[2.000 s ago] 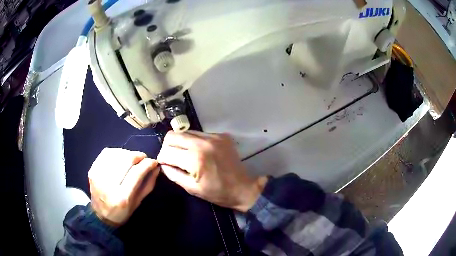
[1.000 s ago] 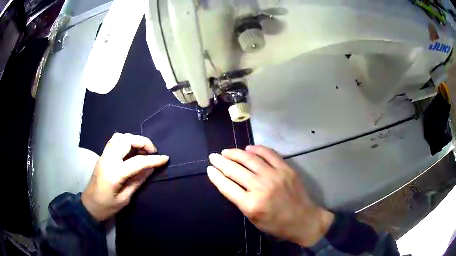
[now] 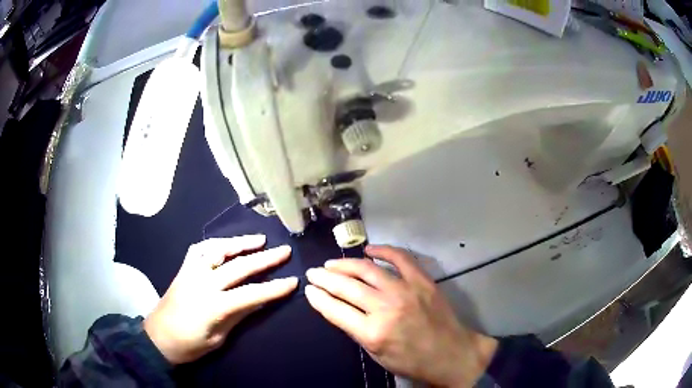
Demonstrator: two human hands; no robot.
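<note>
A dark navy garment panel (image 3: 265,352) lies under the machine head and both hands. The patch pocket (image 3: 239,221), outlined by a thin pale stitched line, shows between the machine head and my left hand; its lower part is hidden by the hands. My left hand (image 3: 228,292) lies flat on the cloth with fingers apart. My right hand (image 3: 387,307) lies on the cloth just right of it, fingers bent slightly, fingertips close to those of my left hand. The needle area (image 3: 303,223) is just above the fingertips; the presser foot is not clear.
The cream JUKI machine (image 3: 470,83) spans the top. A pale ribbed knob (image 3: 350,233) hangs low beside the needle area. A long white rounded piece (image 3: 161,140) lies over the cloth at left. A black bundle (image 3: 654,212) sits at the right edge of the pale table (image 3: 501,295).
My left hand has let go of the pinched cloth and now lies flat nearer the needle area. My right hand remains on the panel. The pocket is now more covered.
</note>
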